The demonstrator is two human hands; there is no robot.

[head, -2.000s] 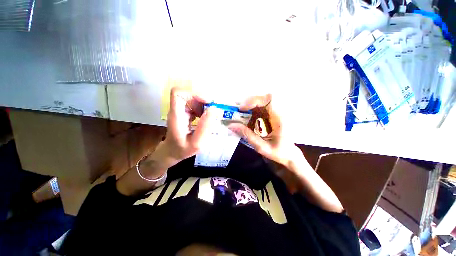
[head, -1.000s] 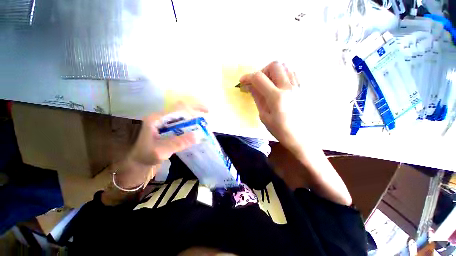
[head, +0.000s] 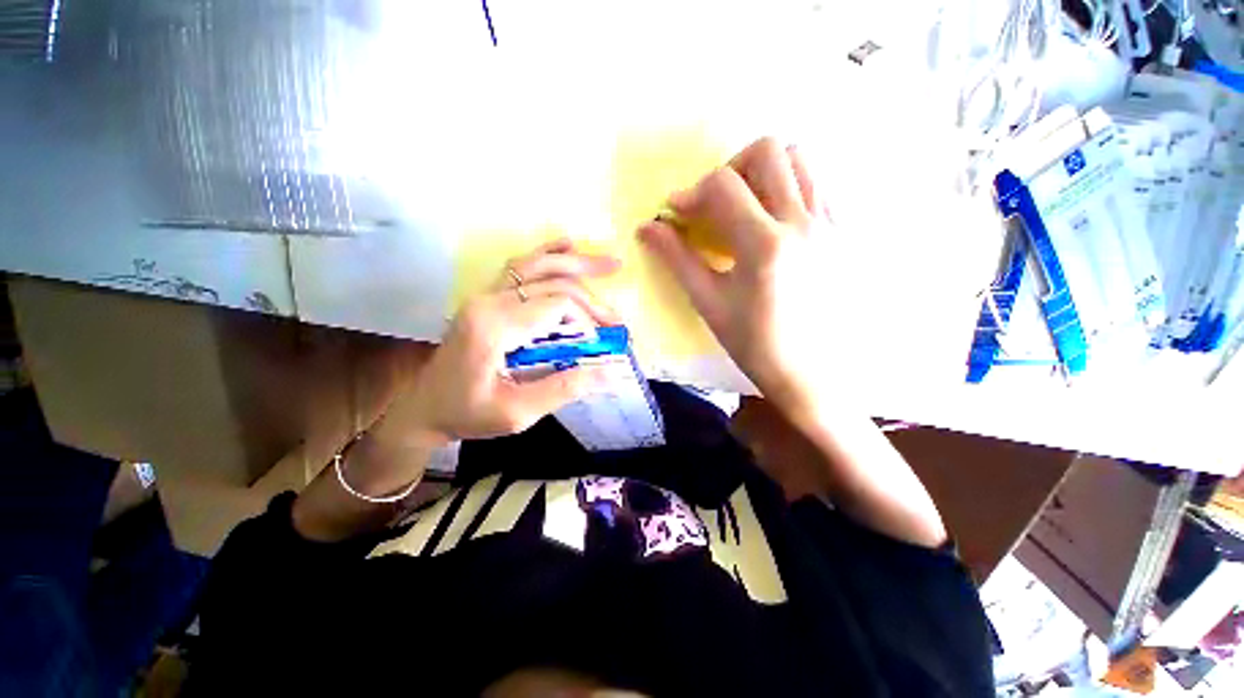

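My left hand [head: 512, 348] is closed around a white retail box [head: 613, 413] with a blue end, over the lap at the table's front edge. The blue end points up and toward the table. My right hand [head: 744, 225] is over a pale-yellow label sheet [head: 659, 171], thumb and forefinger together. A tiny dark thing shows near the fingertips; I cannot tell what it is or whether it is held. A second yellow patch [head: 494, 259] lies behind my left hand.
Ribbed clear inserts [head: 246, 137] lie at the left. A stack of white-and-blue cartons [head: 1091, 232] stands at the right, with coiled white cables [head: 1003, 68] behind. A small dark-marked piece [head: 865, 52] lies at the back. Brown cardboard [head: 137, 368] is below the table.
The box was in both hands at first. My right hand let go and moved up over the yellow sheet. My left hand has since shifted right and tilted the box's blue end toward the table.
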